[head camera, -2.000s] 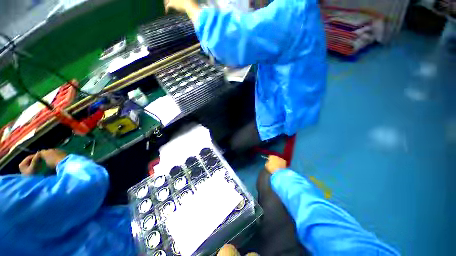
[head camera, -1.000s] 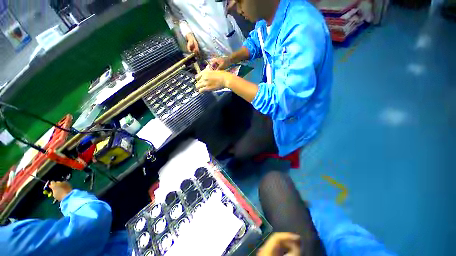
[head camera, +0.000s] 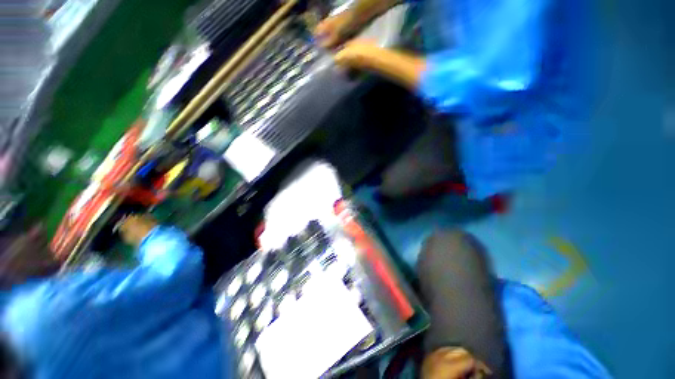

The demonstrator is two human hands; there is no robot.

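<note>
The frame is blurred. A clear blister tray [head camera: 376,300] lies in front of me, low centre, tilted in view. Its pockets hold round parts, silver-white ones [head camera: 257,294] at the left and black ones [head camera: 312,235] at the far side. A white paper sheet [head camera: 314,333] covers its near part. A second white sheet [head camera: 305,201] lies at the tray's far edge. My right hand [head camera: 453,364] is at the bottom edge, partly cut off, right of the tray by a dark-clad knee. Its fingers look curled; whether it holds anything is unclear. My left hand is not in view.
A red strip [head camera: 377,260] runs along the tray's right side. Stacked trays [head camera: 307,111] and a yellow-black box [head camera: 198,178] are on the green bench. A person in blue [head camera: 503,66] works at upper right, another [head camera: 111,318] at lower left. Blue floor [head camera: 629,296] lies right.
The view has swung, and the tray now appears further right. My right hand has come from beside the tray's upper right to the bottom edge. The fingers at the bottom edge earlier are gone.
</note>
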